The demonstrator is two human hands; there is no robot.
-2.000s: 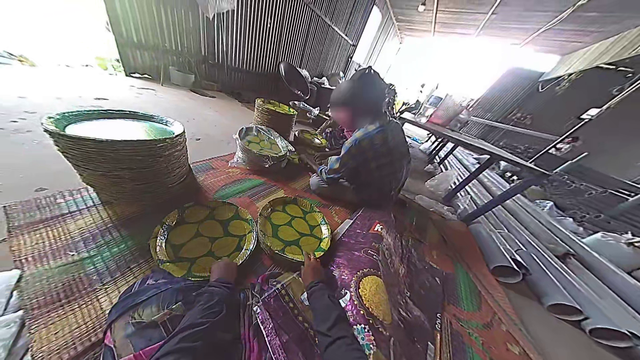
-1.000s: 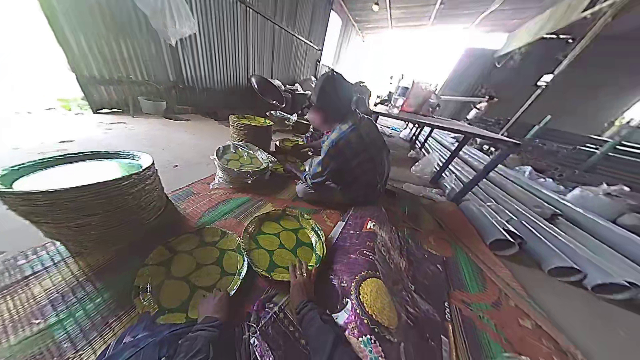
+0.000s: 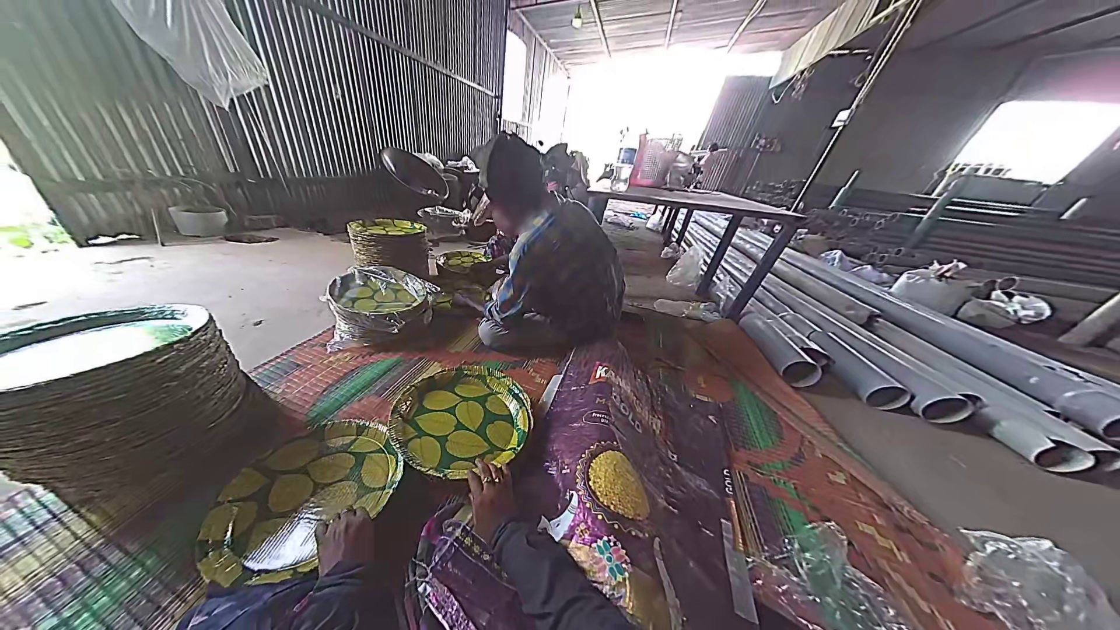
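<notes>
Two shallow round plates with a yellow leaf pattern on green lie side by side before me. My left hand (image 3: 346, 538) rests on the near right edge of the left plate (image 3: 293, 490); whether its fingers grip the rim cannot be told. At the near rim of the right plate (image 3: 459, 422) is my right hand (image 3: 492, 494), fingertips over the edge and thumb hidden. A tall stack of plates (image 3: 114, 402) stands at the far left, its top one shiny. To the right of my right hand lies a purple printed plastic sack (image 3: 647, 455).
A person (image 3: 556, 254) sits on the woven mat (image 3: 787, 437) ahead, near a plastic-wrapped stack of plates (image 3: 376, 306) and another stack (image 3: 388, 245). Grey pipes (image 3: 875, 350) lie along the right beside a long table (image 3: 700, 201). Crumpled clear plastic (image 3: 1032, 577) lies at the lower right.
The view has shifted. Both hands stay by the near edges of the two patterned plates; nothing else has plainly moved.
</notes>
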